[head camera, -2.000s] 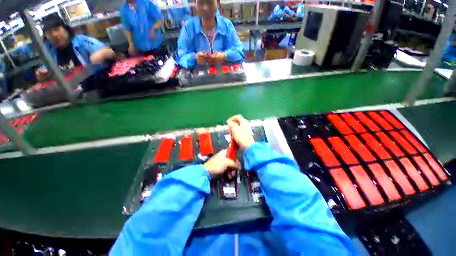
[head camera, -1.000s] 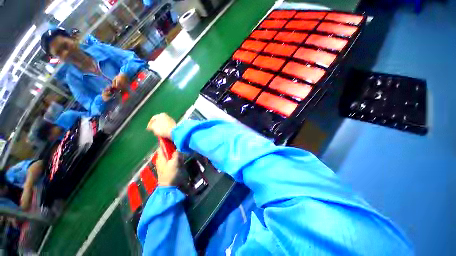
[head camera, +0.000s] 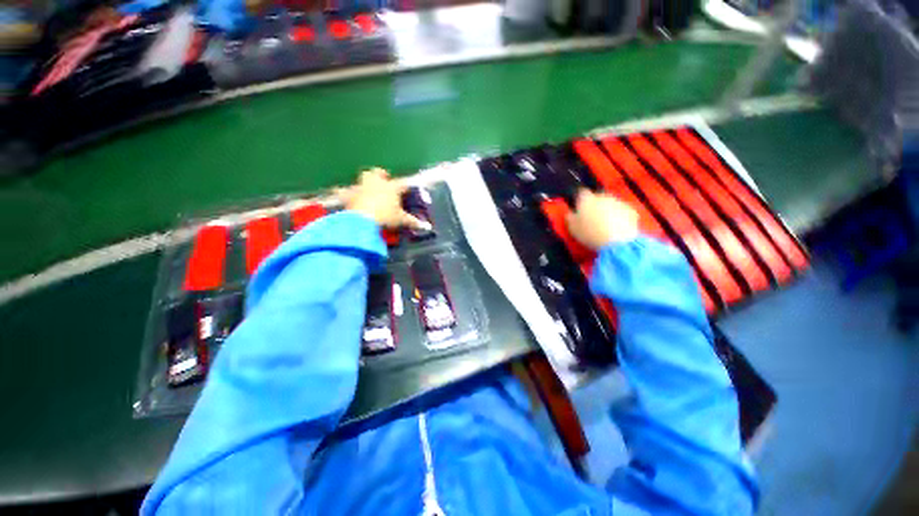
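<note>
The clear tray (head camera: 469, 272) holds red covers (head camera: 208, 258) in its far row and black units (head camera: 433, 292) in its near row. My left hand (head camera: 381, 200) is over the far row, its fingers spread beside a black unit (head camera: 418, 212) at the right end. A bit of red shows under this hand. My right hand (head camera: 605, 219) is over the black tray (head camera: 534, 242), its fingertips at a red cover (head camera: 556, 215) in the tray's left part. Blur hides whether either hand grips anything.
The green conveyor (head camera: 302, 126) runs beyond the bench's pale edge strip. A white sheet (head camera: 494, 247) lies between the trays. Other trays with red pieces (head camera: 338, 28) are across the belt. A dark tray (head camera: 746, 388) is lower right, above the blue floor.
The view has turned back toward the bench. My hands, together at a red cover before, are now apart: the left over the clear tray, the right over the black tray.
</note>
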